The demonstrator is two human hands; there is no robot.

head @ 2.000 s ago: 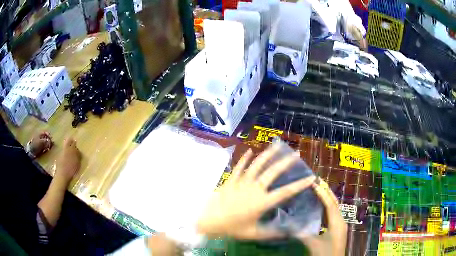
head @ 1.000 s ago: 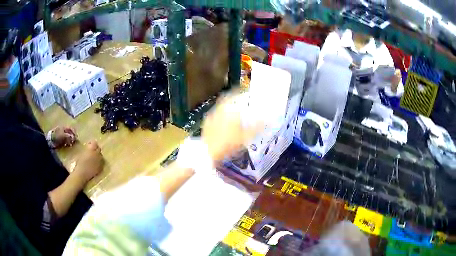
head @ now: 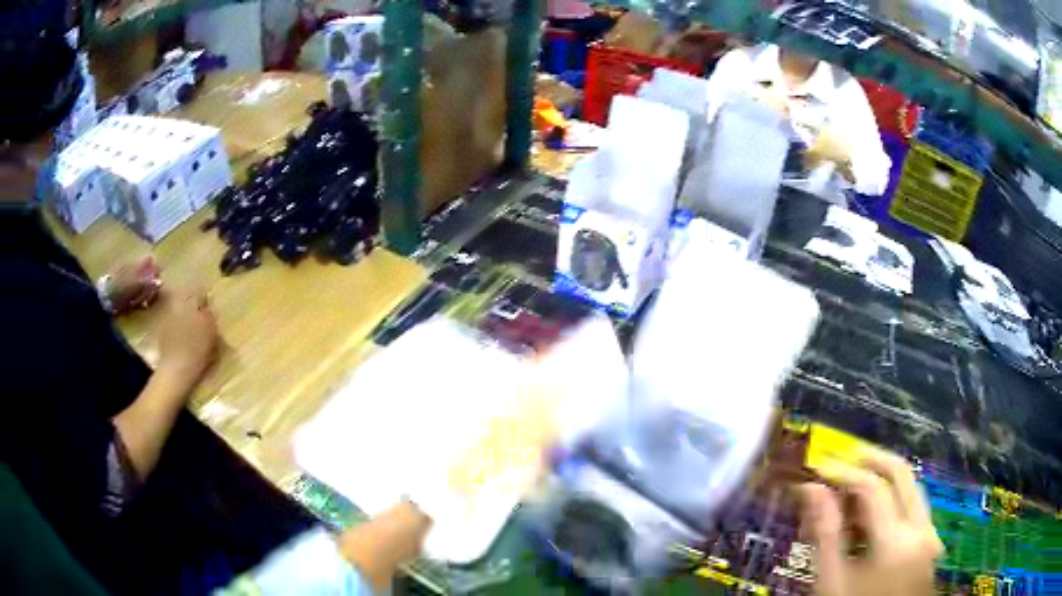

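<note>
A tall white retail box (head: 600, 524) with blue trim and a picture of a black device is tilted and blurred in front of me, its long flap up. My left hand (head: 501, 454) is blurred and grips the box's left side, above the white stack of poly bags (head: 373, 408). A greyish, blurred shape shows in the box's opening; I cannot tell what it is. My right hand (head: 879, 524) is right of the box, apart from it, fingers spread and curled, with nothing visible in it.
More open retail boxes (head: 600, 250) stand ahead. A green post (head: 402, 128), black cables (head: 303, 192) and closed boxes (head: 169, 175) are left. A neighbour's arms (head: 163, 373) rest at left. A person (head: 804, 111) stands opposite. Leaflets (head: 862, 250) and a yellow crate (head: 937, 192) are right.
My left hand reached to the box row and has come back towards me with a box. The dark bagged unit between my hands earlier is no longer clearly visible. My right hand is now at right.
</note>
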